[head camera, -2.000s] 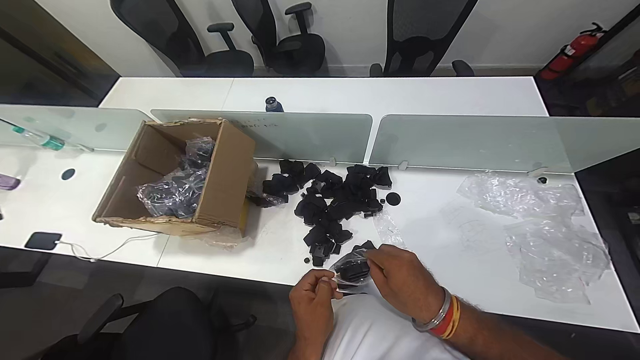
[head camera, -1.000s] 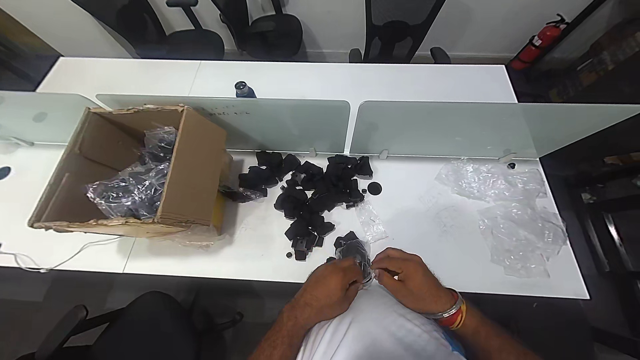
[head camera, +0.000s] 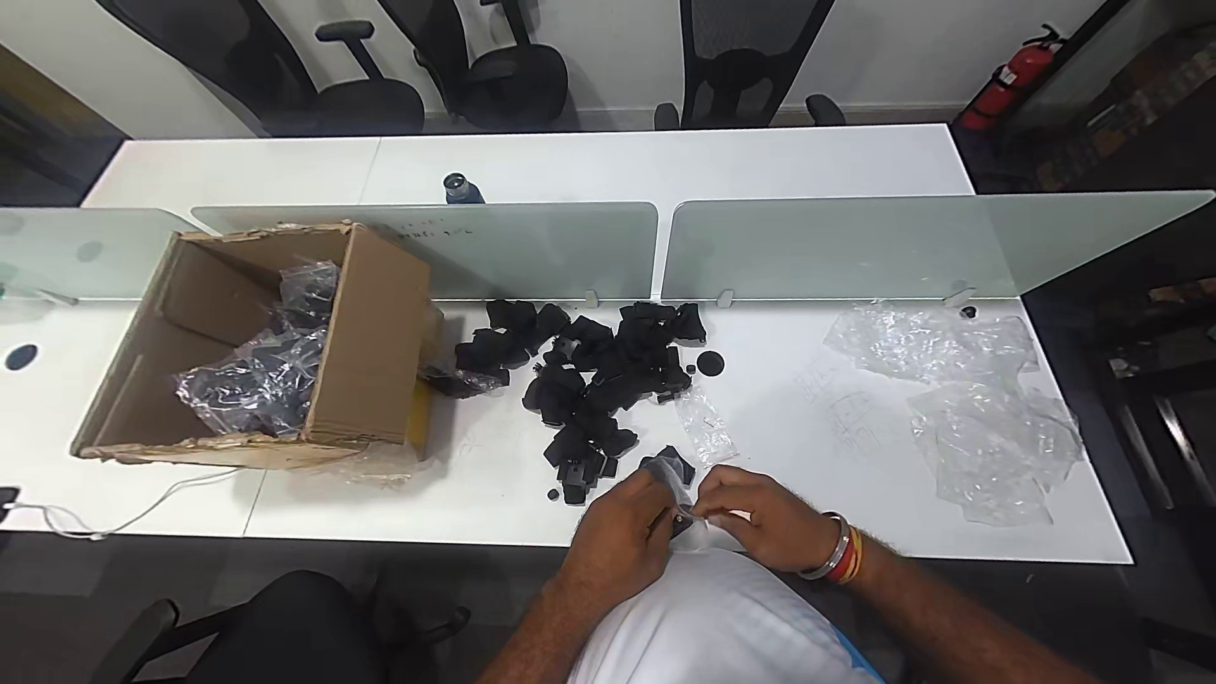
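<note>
At the table's front edge, my left hand (head camera: 624, 534) grips a small clear plastic bag (head camera: 676, 486) with black pieces inside. My right hand (head camera: 760, 518), with a metal bangle and red and yellow bands on its wrist, pinches the bag's right side. Part of the bag is hidden by my fingers. Beyond my hands lies a loose pile of black parts (head camera: 589, 389), whose exact kind I cannot tell. A flat clear bag (head camera: 706, 426) rests to the right of the pile, near a black disc (head camera: 710, 363).
An open cardboard box (head camera: 380, 351) holding plastic-wrapped dark items (head camera: 266, 380) stands at the left. Crumpled clear plastic bags (head camera: 993, 427) lie at the right. Frosted dividers (head camera: 836, 247) run behind the pile. A white cable (head camera: 171, 489) lies at the left front, and an office chair (head camera: 294, 627) stands below.
My left hand has closed over more of the bag, while my right hand has moved from on top of it to its right side. The view has shifted.
</note>
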